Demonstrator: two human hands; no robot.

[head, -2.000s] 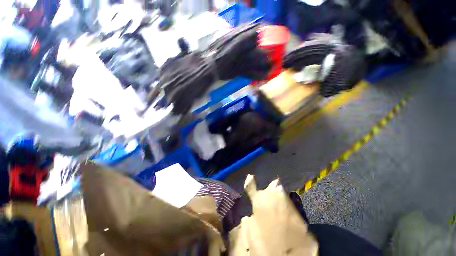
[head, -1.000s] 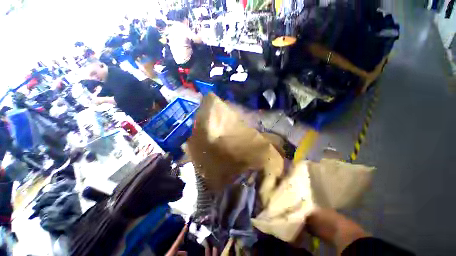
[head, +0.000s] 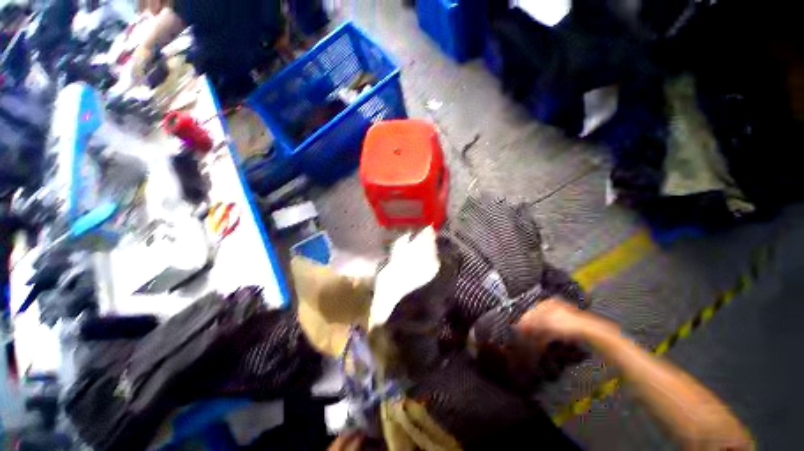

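A bundle of dark, finely striped fabric pieces (head: pixel 480 273) is in front of me at the lower centre, with tan paper patterns (head: pixel 324 304) and a pale piece (head: pixel 407 275) at its left side. A grey-lavender strip (head: pixel 356 374) hangs at the patterns. My right hand (head: pixel 551 324) is closed on the right side of the striped fabric bundle; its fingers are blurred. My left hand (head: pixel 351 443) is mostly cut off by the bottom edge, under the bundle, and its grip is hidden.
A red plastic stool (head: pixel 404 167) stands just beyond the bundle. A blue crate (head: pixel 331 97) is behind it. A white table (head: pixel 242 220) with dark fabric and a red item is on the left. Dark heaps (head: pixel 643 114) and yellow-black floor tape (head: pixel 705 315) are on the right.
The view has turned down and moved closer to the red stool and blue crate. The large tan patterns sit lower and further left, and the striped fabric now shows at my right hand.
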